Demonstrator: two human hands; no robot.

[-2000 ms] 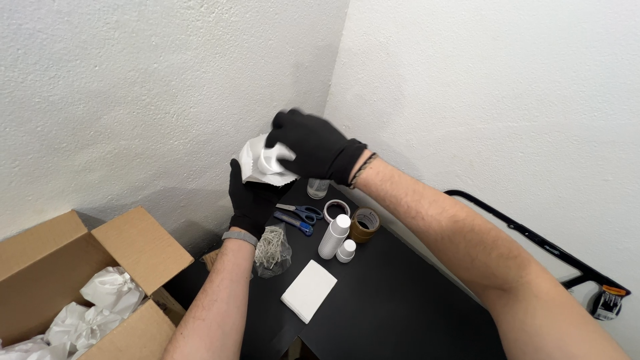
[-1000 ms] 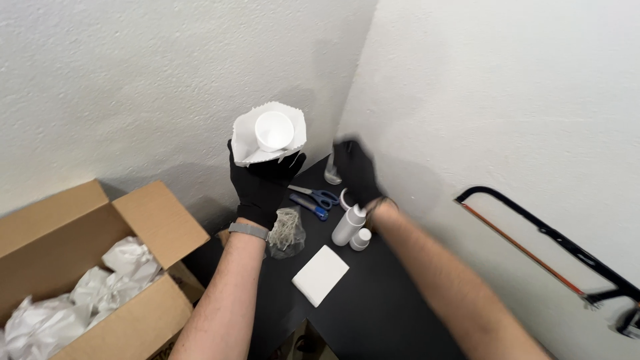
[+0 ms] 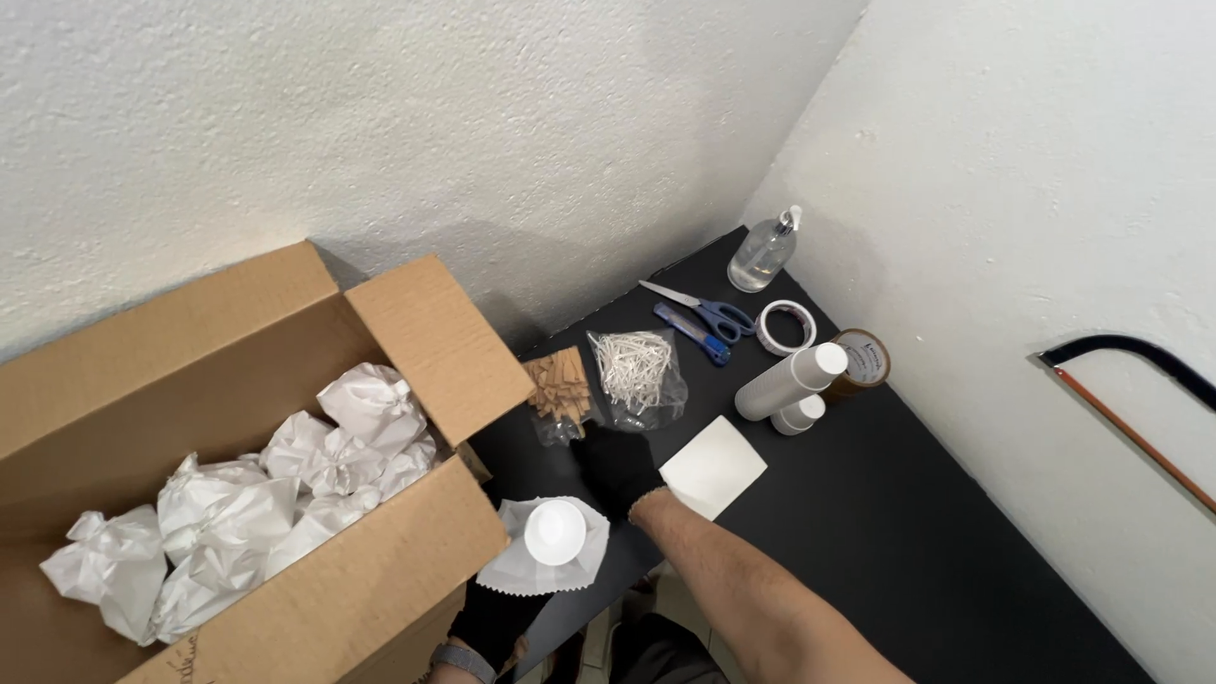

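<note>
My left hand (image 3: pixel 499 622), in a black glove, holds a white paper bag (image 3: pixel 503 560) from below, at the near edge of the black table. A white cup or lid (image 3: pixel 555 533) sits in the bag's mouth. My gloved right hand (image 3: pixel 616 465) reaches low over the table, its fingertips at the near end of a clear bag with small brown pieces (image 3: pixel 560 385); whether they grip anything is hidden. Beside that lies a clear bag of white twist ties or strings (image 3: pixel 635 370). A stack of white sheets (image 3: pixel 714 467) lies right of my right hand.
An open cardboard box (image 3: pixel 437 347) holds several tied white bundles (image 3: pixel 228 513) at left. On the table stand stacked white cups (image 3: pixel 788 382), tape rolls (image 3: pixel 787 328), scissors (image 3: pixel 703 309), a blue utility knife (image 3: pixel 692 334) and a pump bottle (image 3: pixel 763 252). A hacksaw (image 3: pixel 1135 432) is against the right wall.
My left hand has brought the white bag with the cup down beside the box. My right hand has moved from near the pump bottle to the small clear bags. The view has shifted.
</note>
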